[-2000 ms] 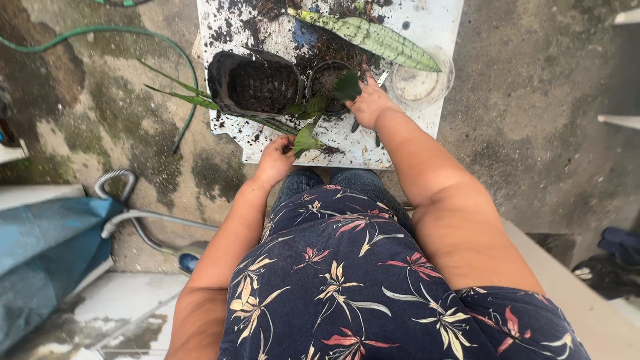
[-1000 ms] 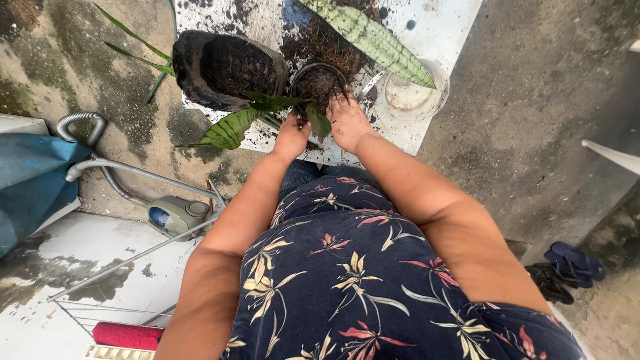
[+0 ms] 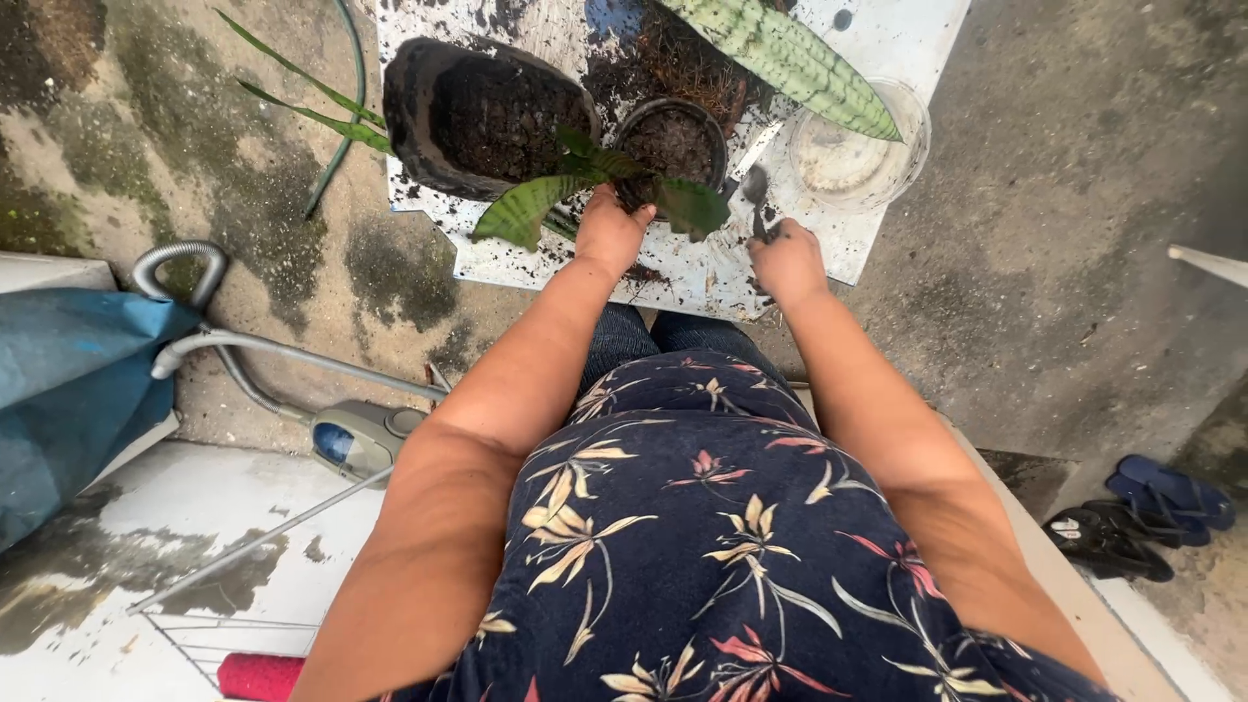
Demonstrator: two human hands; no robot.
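My left hand (image 3: 611,232) is closed on the base of a small snake plant (image 3: 531,210), whose dark green leaves spread over the near rim of a round black pot (image 3: 673,146) of soil. My right hand (image 3: 787,259) holds a small dark spoon-like trowel (image 3: 755,185) by its handle, right of the pot. Beside the trowel lies a knife (image 3: 756,151). A large black planter bag (image 3: 487,117) with soil stands left of the pot. Beyond them, a long pale mottled leaf (image 3: 790,63) reaches over a clear round plastic container (image 3: 858,146).
Loose soil and roots (image 3: 682,63) are scattered on the white board (image 3: 819,234). A green hose (image 3: 346,117) runs along the concrete floor at left. A vacuum cleaner (image 3: 366,439) and a blue cover (image 3: 78,390) are at lower left, flip-flops (image 3: 1170,497) at lower right.
My right hand has moved right from the pot and now holds the small trowel. My left hand stays at the plant beside the pot.
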